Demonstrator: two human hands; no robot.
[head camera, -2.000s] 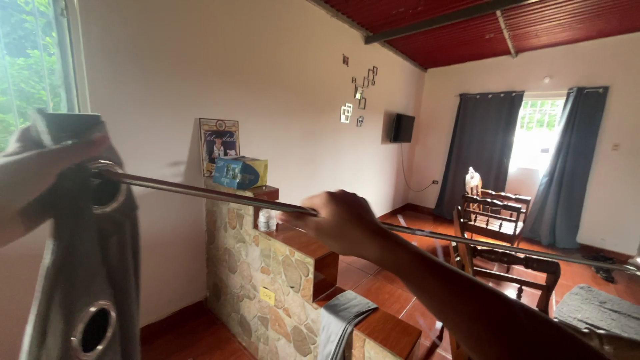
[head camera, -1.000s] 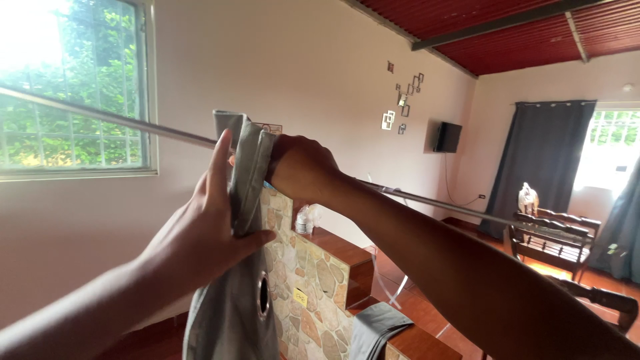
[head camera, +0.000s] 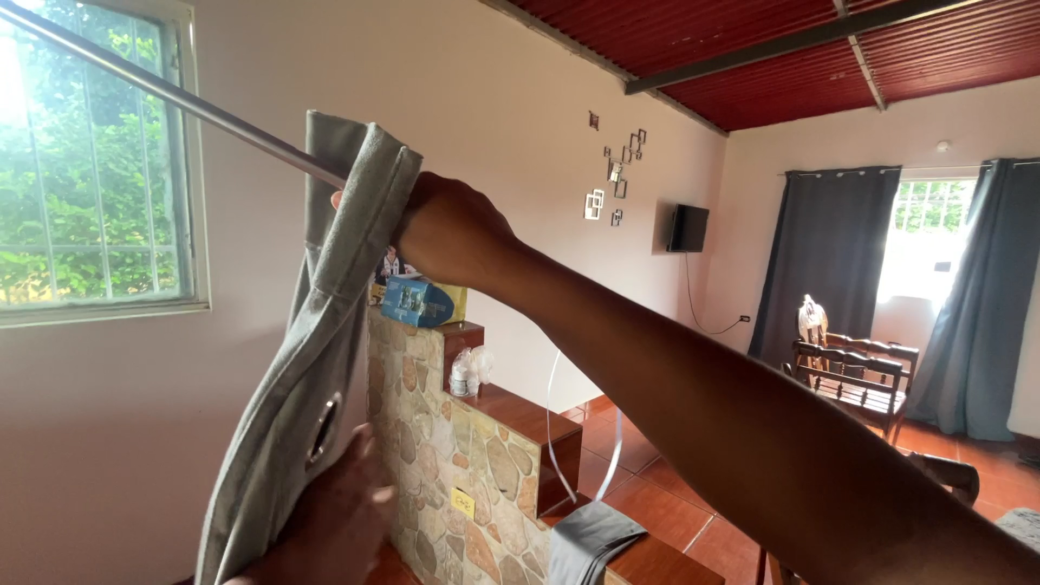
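A grey grommet curtain panel (head camera: 325, 276) hangs bunched on a metal curtain rod (head camera: 203, 106), which slants down from the upper left. My right hand (head camera: 455, 227) grips at the curtain's top, where the rod passes through; its fingertips are mostly behind the cloth. Lower down, my left hand (head camera: 337, 512) is blurred beside the hanging fabric, just below a metal-rimmed eyelet (head camera: 323, 431). Whether its fingers hold the cloth is unclear.
A stone-faced stepped divider (head camera: 479, 455) bears a blue box (head camera: 417, 302), a wrapped jar (head camera: 461, 378) and a folded grey cloth (head camera: 591, 536). A barred window (head camera: 89, 162) is at left. Wooden chairs (head camera: 853, 374) and dark curtains (head camera: 821, 260) stand far right.
My left hand has dropped from the curtain's top to beside its lower part. Two seconds ago my right hand was on the rod away from the curtain; now it is at the curtain's top.
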